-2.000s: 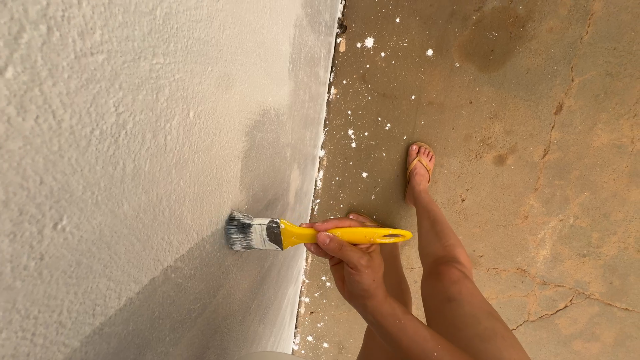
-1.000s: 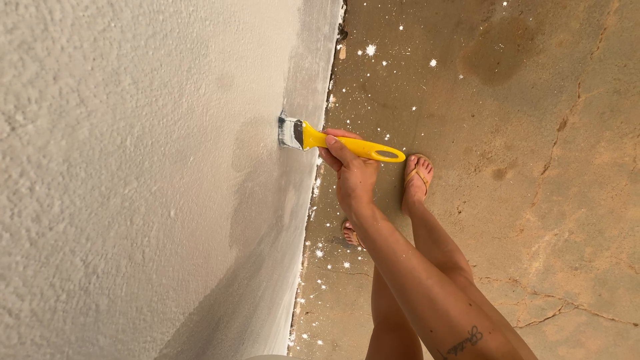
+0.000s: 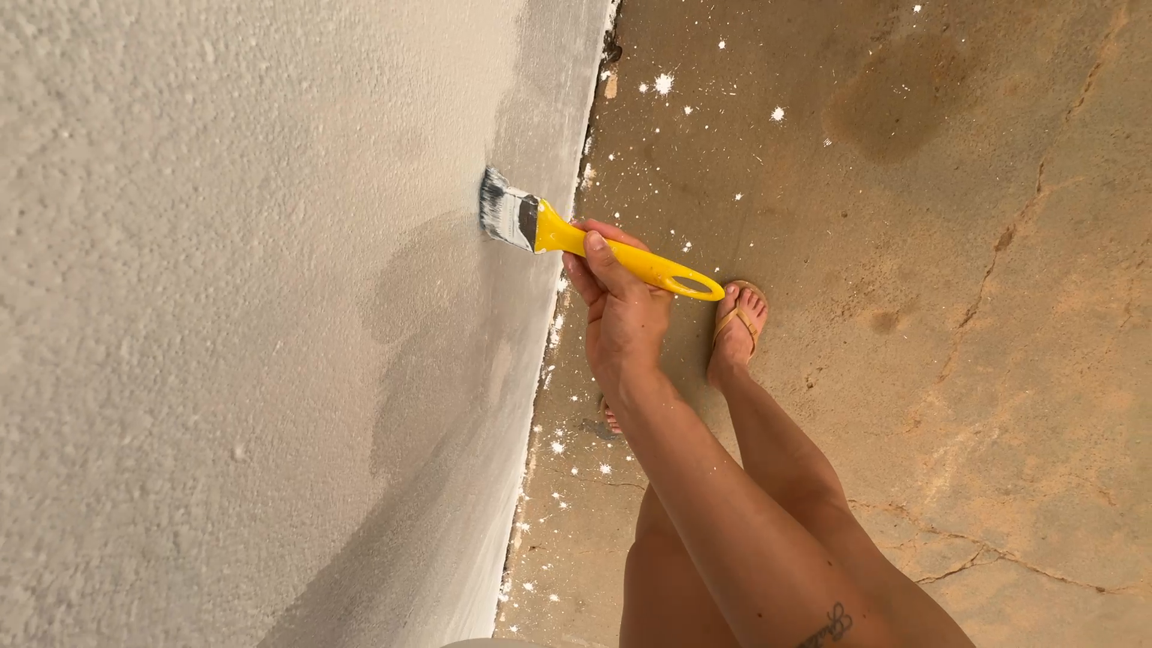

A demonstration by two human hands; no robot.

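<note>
My right hand (image 3: 625, 306) is closed around the yellow plastic handle of a paintbrush (image 3: 648, 265), with the thumb on top. White paint coats the ferrule area, and the dark bristles, streaked with white, meet the rough-textured wall (image 3: 225, 270) near its lower part. The handle's holed end points right, above my foot in a tan flip-flop (image 3: 742, 319). Darker, damp-looking patches and a shadow lie on the wall below the brush. My left hand is out of view.
The brown concrete floor (image 3: 900, 360) has cracks, a dark stain and white paint splatters along the wall's base. My other foot (image 3: 613, 418) is partly hidden behind my forearm, close to the wall. A pale rounded edge shows at the bottom of the view.
From two seconds to one second ago, my right hand moved the brush up in the view and closer to the wall's base. Since then the brush has shifted slightly left, its handle still sloping down to the right.
</note>
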